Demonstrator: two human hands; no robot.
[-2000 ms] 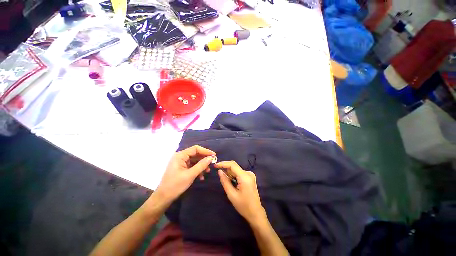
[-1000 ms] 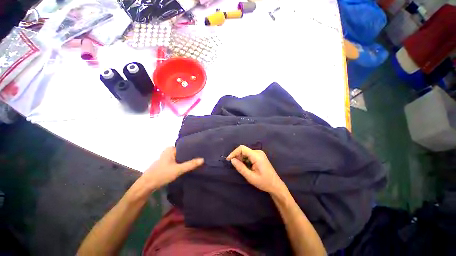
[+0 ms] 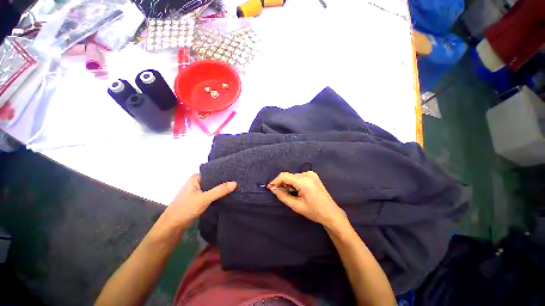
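Observation:
A dark garment (image 3: 352, 179) lies over the table's front edge and the lap. My left hand (image 3: 200, 200) holds its left edge, thumb on top of the cloth, fingers hidden under it. My right hand (image 3: 305, 194) is closed near the middle of the cloth. A thin bright sliver, likely a needle (image 3: 263, 186), sticks out from its fingertips toward the left and touches the cloth. Something small and dark, perhaps snips, shows in the right palm. Thread cannot be made out clearly.
A red dish (image 3: 207, 103) with several loose buttons stands behind the garment on the white table (image 3: 334, 54). Dark thread cones (image 3: 156, 89) stand left of it. Button sheets (image 3: 170, 33) and clear bags lie behind. Blue bags (image 3: 439, 51) and a pale bin (image 3: 519, 128) are at the right.
The hands were together above the cloth at a small pale thing; now they are apart, the left gripping the garment edge, the right lower at the cloth. The view has shifted.

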